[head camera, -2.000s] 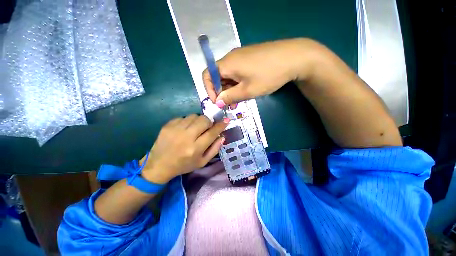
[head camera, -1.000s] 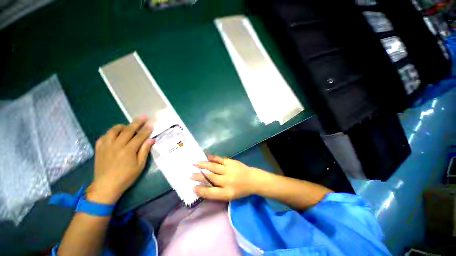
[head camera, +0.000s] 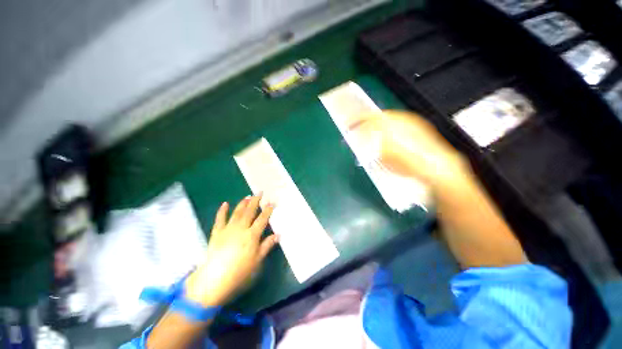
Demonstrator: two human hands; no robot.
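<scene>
A long pale adhesive strip lies on the green mat in front of me, with no phone frame on it. My left hand, with the blue wrist strap, has its fingers spread and fingertips at the strip's left edge. More pale strips lie to the right. My right hand is blurred and over them; whether it grips anything is unclear. A silver-white phone frame lies in a slot of the black compartment tray at the right. No tweezers can be made out.
Bubble wrap bags lie at left. A small yellowish and silver object lies near the bench's far edge. Another black tray with frames is at the upper right, and a dark tray-like holder at far left.
The view has shifted. The phone frame is gone from the strip before me, and one now shows in the right tray. My right hand has moved from the work strip to the right-hand strips.
</scene>
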